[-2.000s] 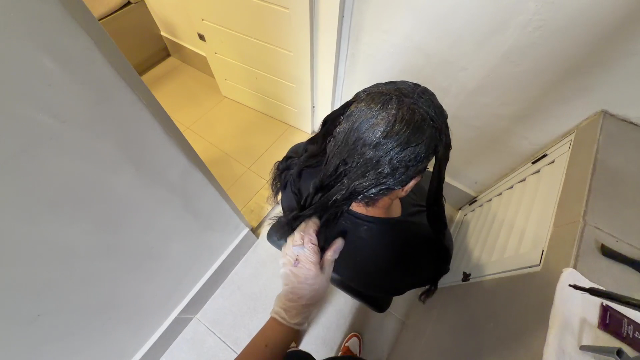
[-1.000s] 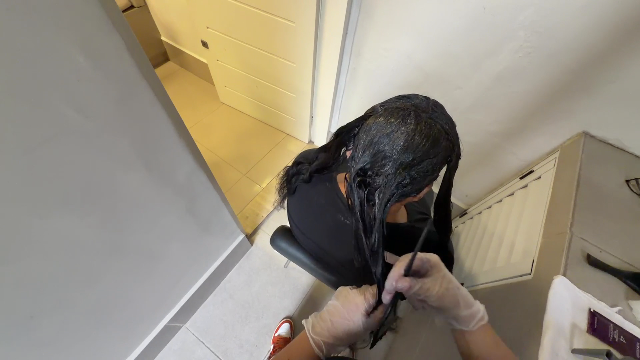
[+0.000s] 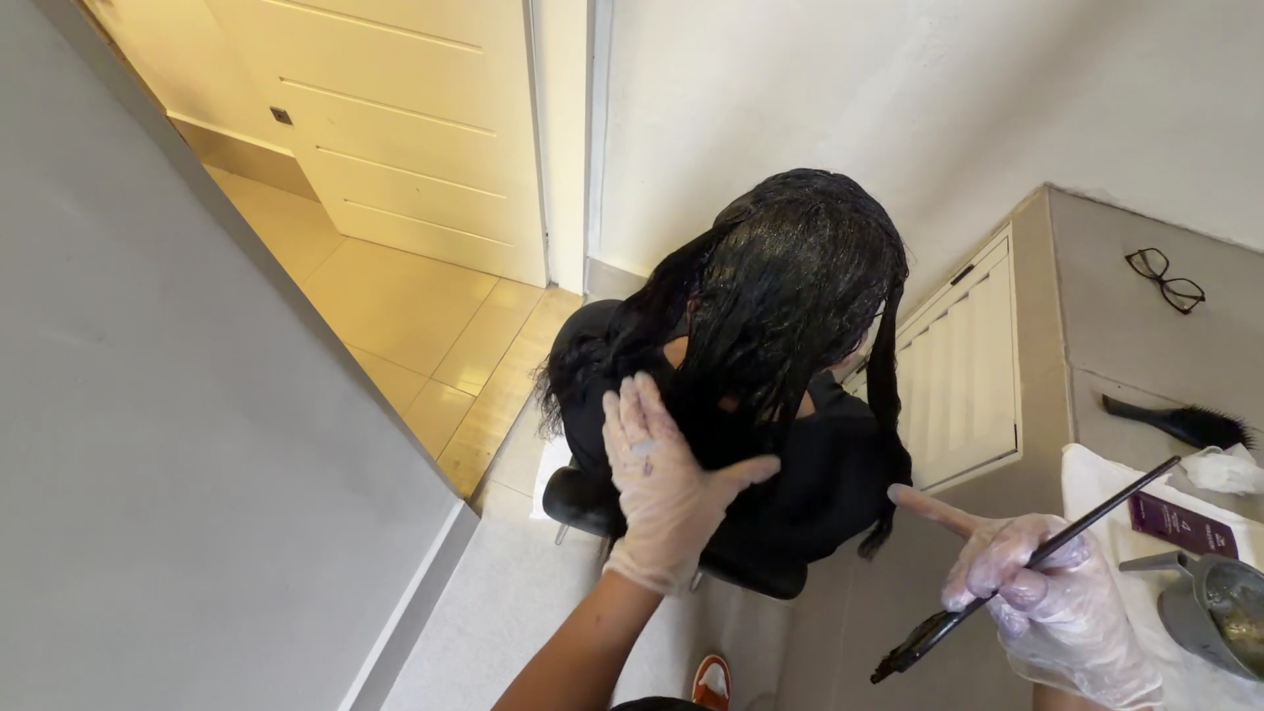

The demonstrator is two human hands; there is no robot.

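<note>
A seated person in black, seen from behind and above, has long dark hair (image 3: pixel 800 286) that looks wet and coated. My left hand (image 3: pixel 671 484), in a clear glove, lies spread with its palm toward the hair and the person's back; whether it touches them I cannot tell. To the right, my gloved right hand (image 3: pixel 1057 592) grips a black tint brush (image 3: pixel 1071 528), its dark-coated bristles pointing down and left. The right index finger extends toward a hanging strand (image 3: pixel 884 425). A grey tint bowl (image 3: pixel 1210 612) holding some mixture stands beside that hand.
On the grey ledge at right are eyeglasses (image 3: pixel 1165 280) and a black hairbrush (image 3: pixel 1185 423). A white towel (image 3: pixel 1096 474) bears a purple box (image 3: pixel 1182 525) and a crumpled white wad (image 3: pixel 1224 469). The black chair (image 3: pixel 583 502), a louvered panel (image 3: pixel 958 365) and a grey wall (image 3: pixel 197 395) surround the floor.
My hands were together on a lock of hair one second ago; now they are apart, the left at the back, the right out to the right with the brush. The bowl has come into view.
</note>
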